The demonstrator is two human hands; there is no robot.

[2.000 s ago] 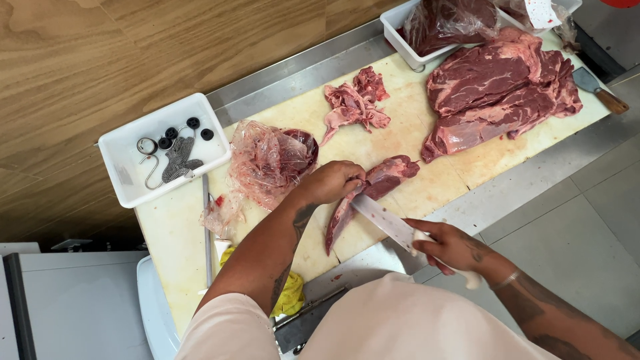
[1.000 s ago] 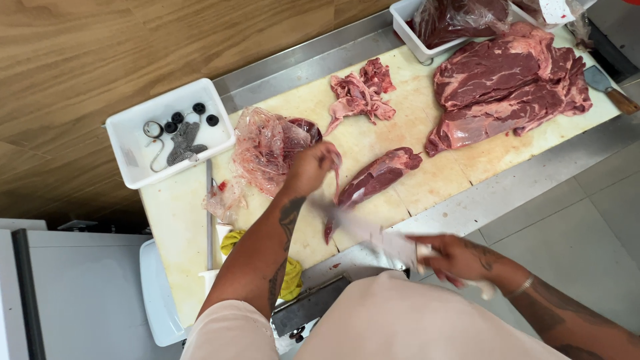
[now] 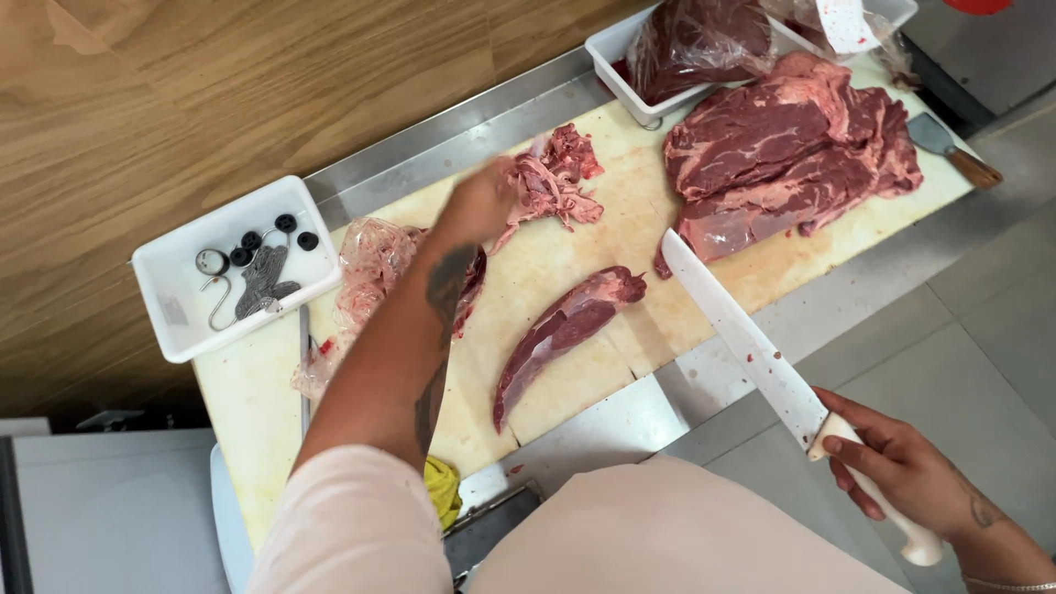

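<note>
My right hand (image 3: pixel 895 466) holds a butcher's knife (image 3: pixel 742 334) by its white handle, the blade raised over the near edge of the cutting board (image 3: pixel 264 412) with its tip close to a large slab of raw meat (image 3: pixel 792 148). My left hand (image 3: pixel 483 198), blurred, is at the pile of meat trimmings (image 3: pixel 553 177); whether its fingers grip anything is not clear. A long, tapered piece of raw meat (image 3: pixel 561 334) lies alone on the board between my hands. Behind my left forearm, plastic-wrapped meat (image 3: pixel 375 264) is partly hidden.
A white tray (image 3: pixel 322 247) at left holds a chain-mesh item, a metal hook and black knobs. Bagged meat (image 3: pixel 701 45) fills another white tub (image 3: pixel 623 91). A wooden-handled scraper (image 3: pixel 949 148) lies at the board's right end. A steel rod (image 3: pixel 304 371) and a yellow cloth (image 3: pixel 443 491) are near my left arm.
My left hand has moved from the long meat piece up to the trimmings, carrying a thin strip one second ago. The knife has come away from that piece, toward the right.
</note>
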